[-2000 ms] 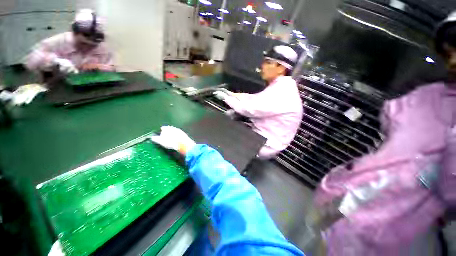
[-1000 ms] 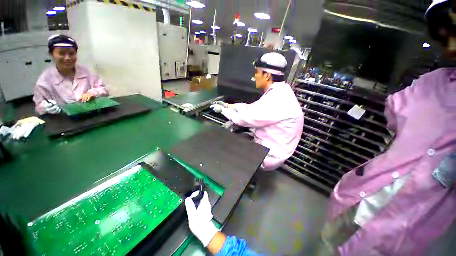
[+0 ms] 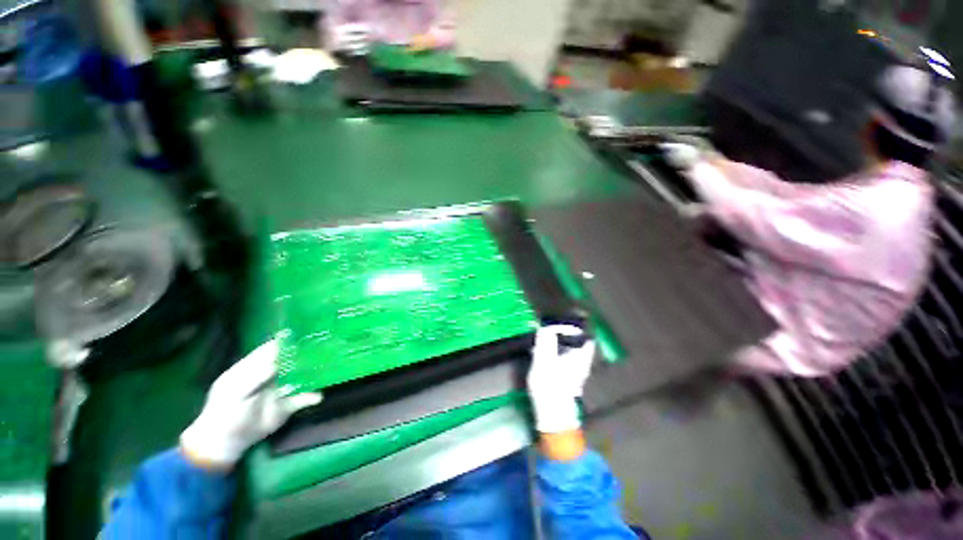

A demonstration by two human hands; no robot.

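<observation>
The green printed circuit board (image 3: 422, 280) lies flat on a thick black foam pad (image 3: 533, 269), whose right part shows beside it. A black sheet (image 3: 422, 409) shows under the pad at the front. My gloved left hand (image 3: 245, 399) grips the board's near left corner, with the thumb at the front edge. My gloved right hand (image 3: 558, 380) is closed around a small black brush (image 3: 571, 333) at the pad's near right corner, just right of the board. The picture is blurred, so finger detail is unclear.
Left stands a round silvery can with a dish (image 3: 106, 283). A wide black mat (image 3: 655, 285) lies right of the pad on the green bench mat (image 3: 412, 153). A pink-coated person (image 3: 834, 253) works at a rail at right; another is across the bench.
The view has turned left and down, bringing my left hand and the can into sight. The brush in my right hand is now lower, by the pad's near right corner.
</observation>
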